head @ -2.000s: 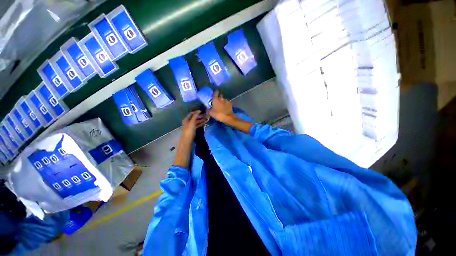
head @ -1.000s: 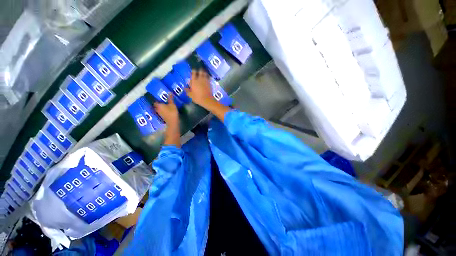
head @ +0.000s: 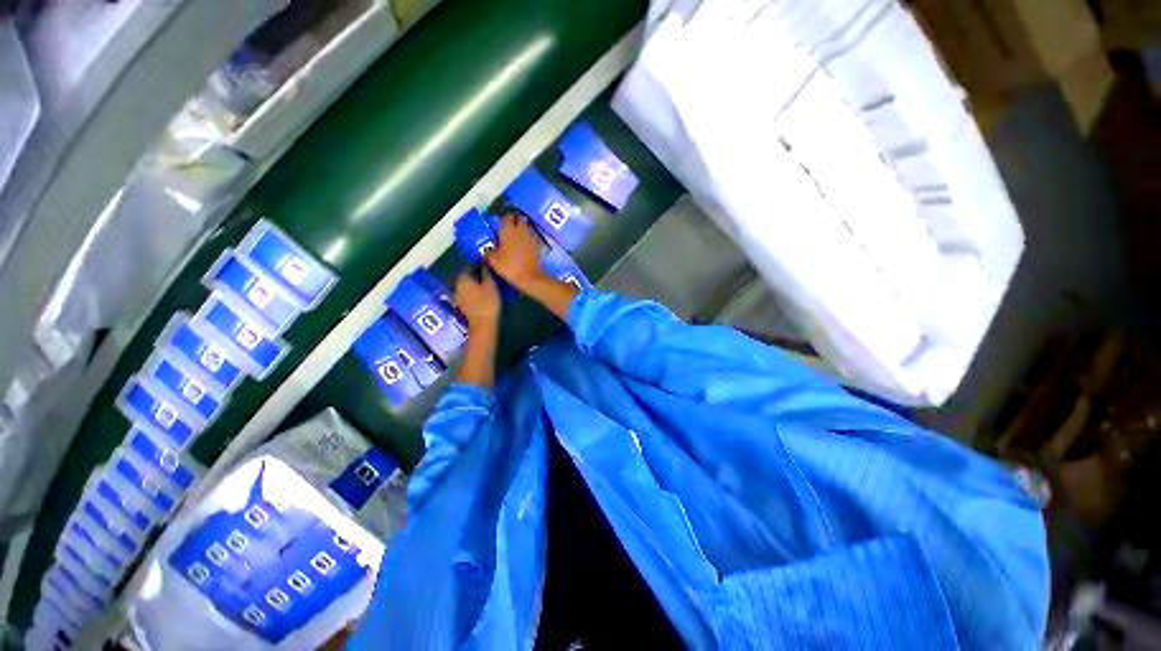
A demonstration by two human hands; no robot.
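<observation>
My left hand [head: 479, 300] and my right hand [head: 516, 256] are close together over the dark green side ledge [head: 507, 341]. A small blue printed card [head: 475, 235] shows at the fingers of my right hand, which grips it. My left fingertips are just below it; whether they hold it too I cannot tell. Overlapping blue cards [head: 392, 361] lie to the left of my hands. More blue cards [head: 548, 206] lie to the right, one partly under my right wrist.
Blue-faced boxes [head: 232, 333] stand in a long row on the green conveyor belt [head: 420, 127], behind a pale rail. A large white carton [head: 815, 191] holding white boxes is at the right. A plastic bag of blue pieces [head: 274, 560] is at the lower left.
My hands have come together around a blue card, which is lifted from the others. The view has shifted, so the belt row and bag sit lower in the picture.
</observation>
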